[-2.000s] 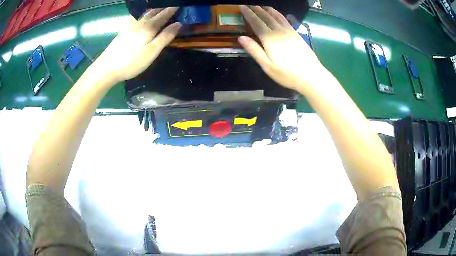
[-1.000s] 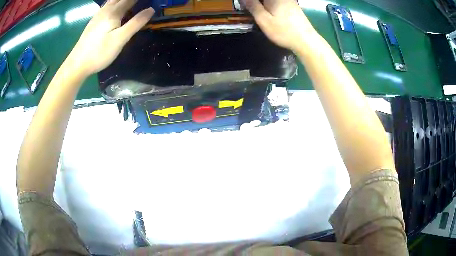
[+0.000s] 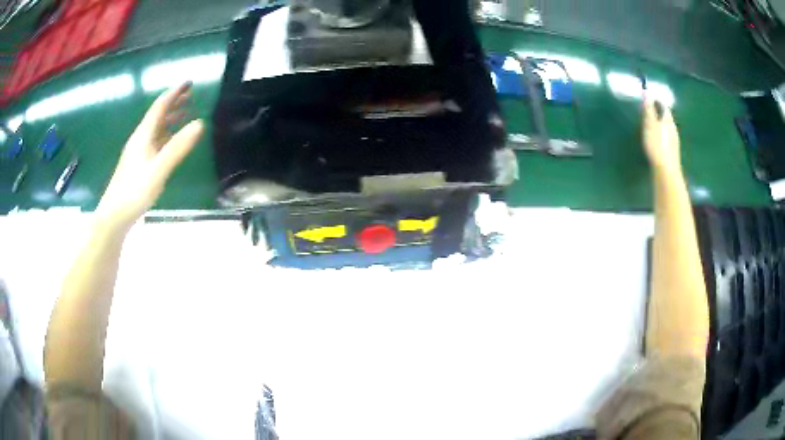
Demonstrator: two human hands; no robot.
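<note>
The black bench press (image 3: 353, 137) stands in the centre, its metal head (image 3: 349, 39) at the top edge; the opening is dark and I cannot tell what is inside. My left hand (image 3: 155, 159) is empty beside the press on the left, thumb and fingers apart. My right hand (image 3: 661, 137) is over the belt at the right, small and blurred, with a thin dark spot at its fingertips; I cannot tell if it holds something. Phone frames with blue film (image 3: 551, 107) lie close together or overlapping on the belt just right of the press.
The green belt (image 3: 607, 176) runs behind the white work surface (image 3: 413, 344). Other blue-film pieces (image 3: 50, 143) are at the far left. A red knob (image 3: 376, 239) sits between yellow arrows low on the press. Black trays (image 3: 749, 284) stand at right, a red tray (image 3: 73, 43) at upper left.
Both hands have come off the press; the left moved out to the left, the right far out to the right over the belt. The orange-brown fixture no longer shows. The view has shifted.
</note>
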